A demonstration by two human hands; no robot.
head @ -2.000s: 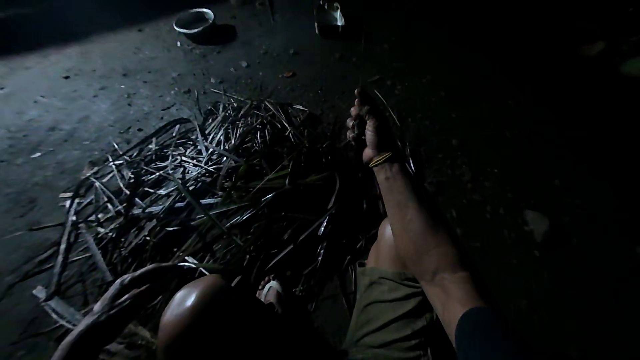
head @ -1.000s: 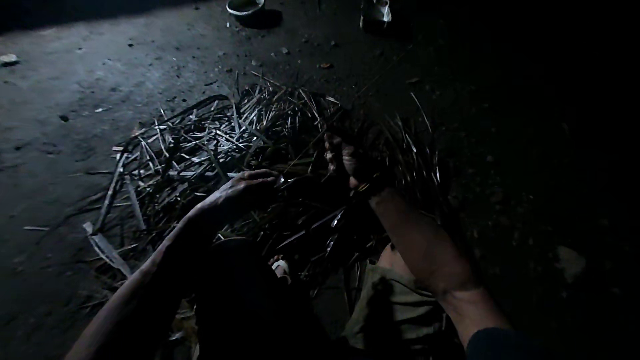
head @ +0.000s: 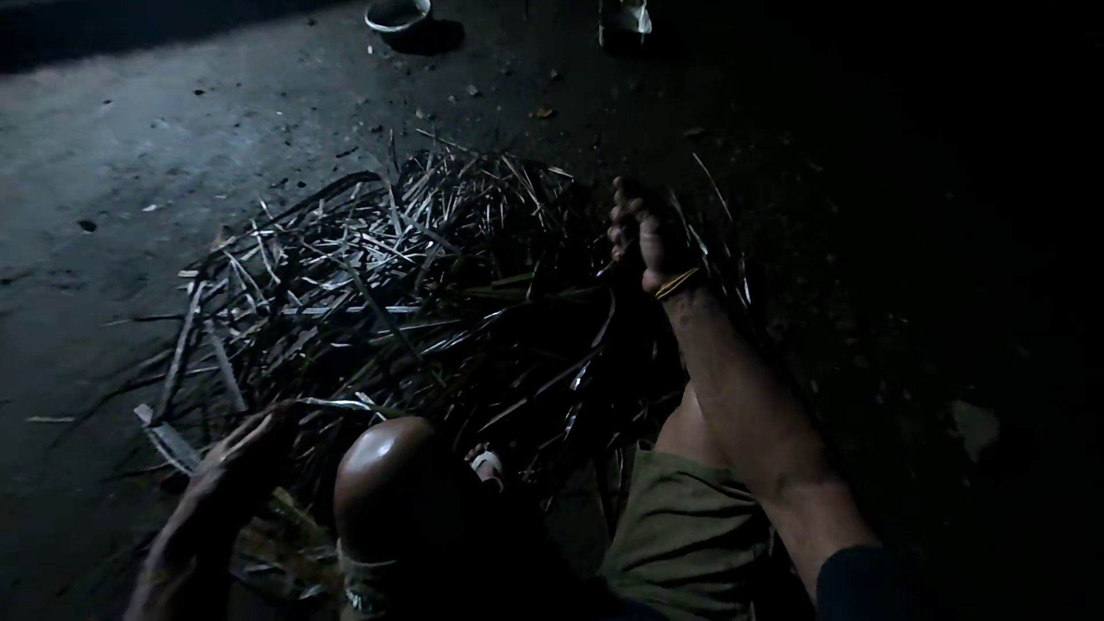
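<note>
A heap of long, dry leaf strips [head: 388, 259] lies on the dark ground in front of my knees. My right hand [head: 638, 228], with a yellow band at the wrist, is over the right side of the heap. Its fingers are curled, and deep shadow hides whether anything is in them. At the lower left, my left hand [head: 254, 440] is beside my bent knee, at the near edge of the heap. A pale strip [head: 336, 403] runs right from its fingertips; the dark hides how the fingers meet it.
A round basin [head: 398, 15] stands at the top, with a box-like container [head: 625, 21] right of it. Small stones and bits are scattered on the ground. My sandaled foot [head: 487, 466] is between my knees. A flat stone-like piece [head: 975, 429] lies at the right.
My left hand was near my right hand over the heap a second ago; it is now back at the lower left, beside the knee.
</note>
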